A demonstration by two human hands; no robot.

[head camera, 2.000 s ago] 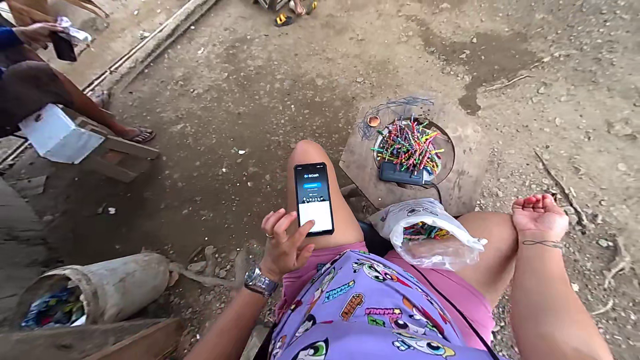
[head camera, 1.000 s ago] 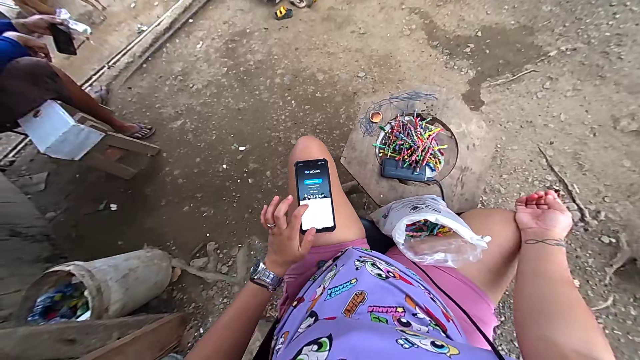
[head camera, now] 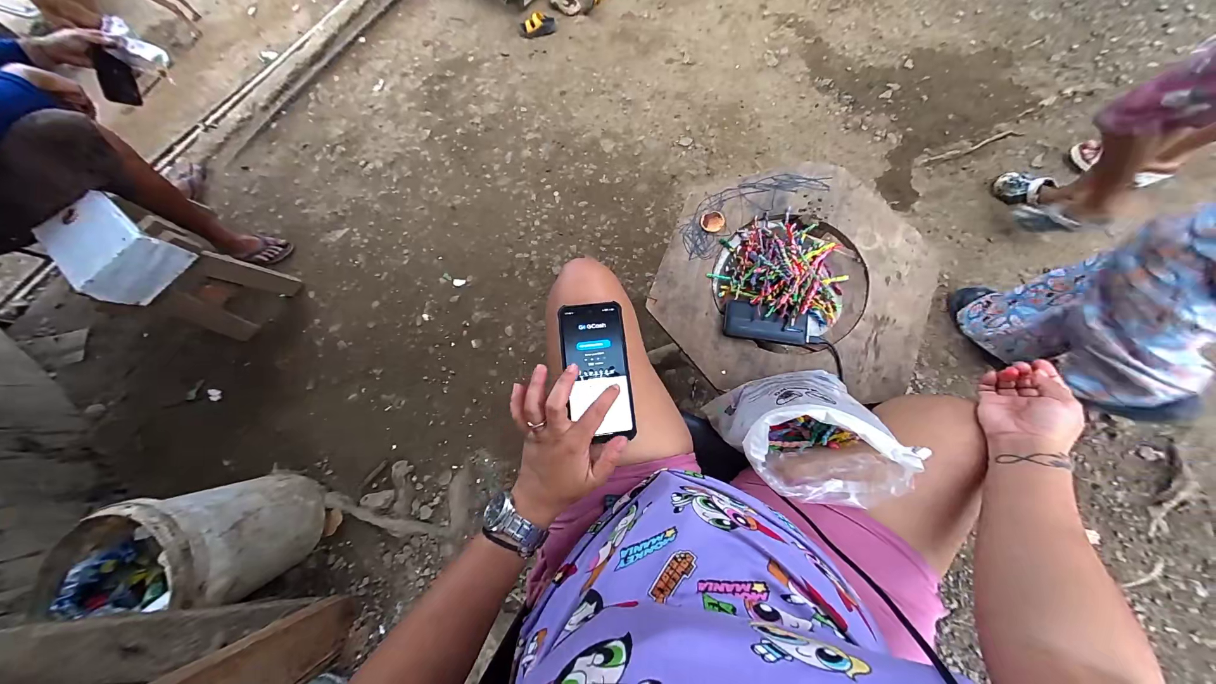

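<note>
A smartphone [head camera: 598, 370] lies on my left thigh with its screen lit. My left hand [head camera: 565, 437], with a ring and a wristwatch [head camera: 514, 523], is over its lower part, a finger at the screen and the fingers spread. My right hand [head camera: 1031, 407] rests palm up beside my right knee, fingers curled and holding nothing. Between my thighs a clear plastic bag [head camera: 826, 437] holds small colourful twisted pieces. Ahead, a wooden board [head camera: 898, 304] bears a pile of such pieces [head camera: 784, 266] and a black power bank [head camera: 766, 324] with a cable.
A person sits at the far left by a wooden stool [head camera: 249, 275], a phone [head camera: 117, 76] in hand. At right, legs of other people stand near the board. A tipped bucket [head camera: 237, 537] with contents lies at lower left. Thin dark wires [head camera: 750, 201] lie on the board.
Legs of people have come into view at the right. My left hand has shifted slightly over the phone. My right hand has stayed beside my knee.
</note>
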